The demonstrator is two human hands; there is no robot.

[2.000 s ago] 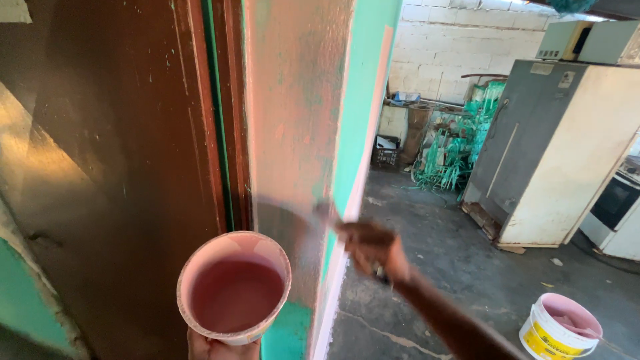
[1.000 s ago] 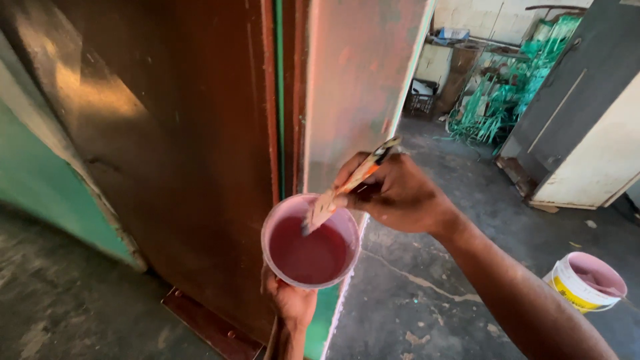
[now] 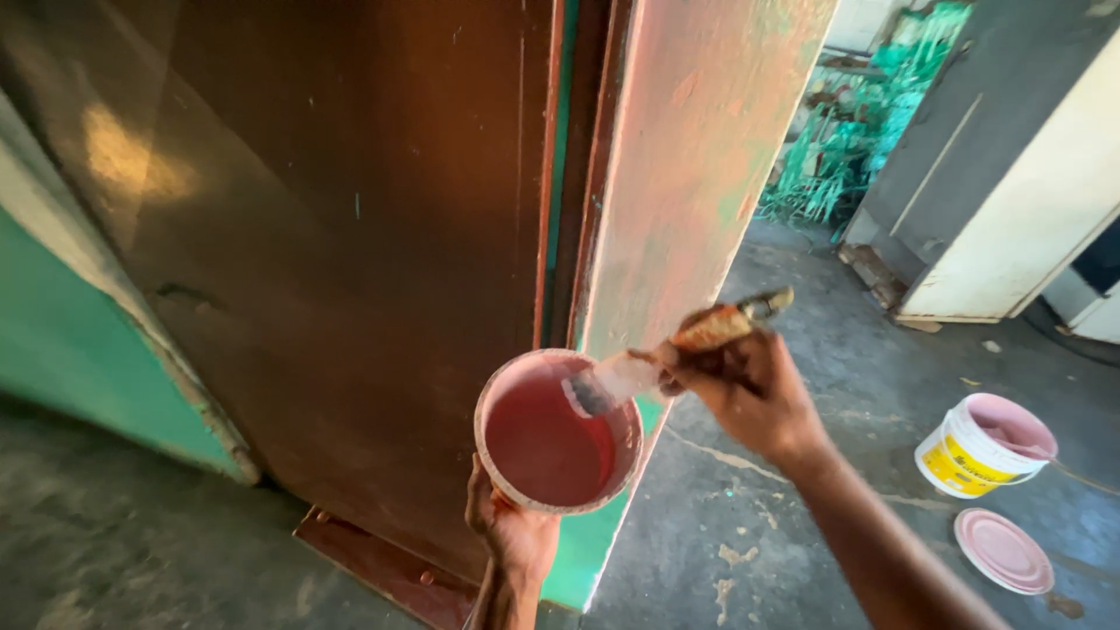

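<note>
My left hand (image 3: 518,534) holds up a round plastic tub (image 3: 490,420) from below, with pink paint (image 3: 547,451) inside. A paintbrush (image 3: 713,331) is gripped by its handle in my right hand (image 3: 744,385); its bristles, dark and pink, are over the tub's right inner side. Whether the bristle tips touch the paint or the wall of the tub cannot be told. Behind the tub stands a wall end (image 3: 691,166) with patchy pink over green, and solid green shows low down on it.
A brown door (image 3: 367,219) stands left of the wall end. On the concrete floor at right are a white bucket (image 3: 941,446) with pink inside and a pink-smeared lid (image 3: 1004,551). Farther back stand an old refrigerator (image 3: 1006,210) and tangled green strips (image 3: 822,166).
Two seconds ago my right hand held the brush at the wall end; a second ago its bristles were in the tub. Now they are at the tub's right side. The view has tilted down.
</note>
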